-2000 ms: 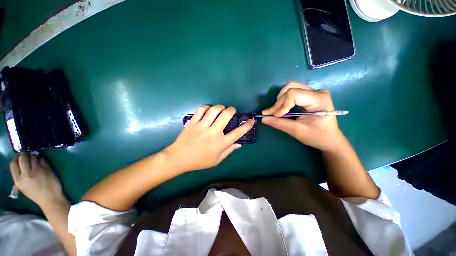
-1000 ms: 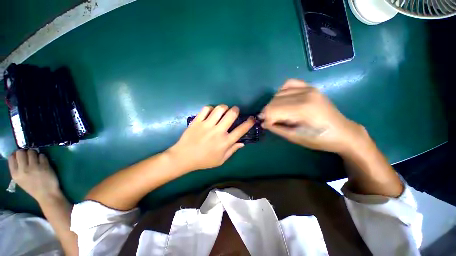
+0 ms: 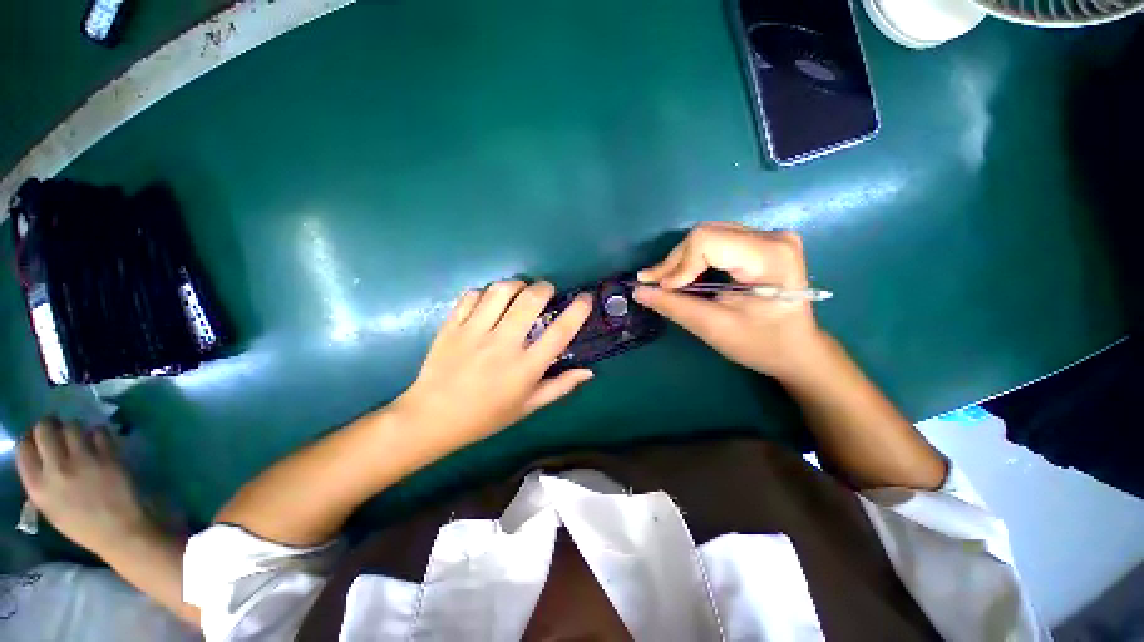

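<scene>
A black handset unit (image 3: 637,329) lies on the green bench, slightly tilted, its right end towards my right hand. A round silver disc (image 3: 616,305) shows near that end. My left hand (image 3: 496,351) lies over the left part of the handset and holds it down, hiding much of it. My right hand (image 3: 740,301) holds a thin silver pen-like tool (image 3: 790,294) between thumb and fingers at the handset's right end. The tool's tip is hidden by the fingers; its pale rear end points right.
A stack of black handset units (image 3: 119,282) stands at left. Another person's hand (image 3: 82,483) is below it. A smartphone (image 3: 809,82) and a fan (image 3: 922,15) are at upper right. A small handset (image 3: 104,19) lies beyond the pale strip (image 3: 188,65).
The handset has tilted and more of it shows, with the round disc uncovered. My left hand has shifted left. My right hand turned over and back, with the tool again pointing right.
</scene>
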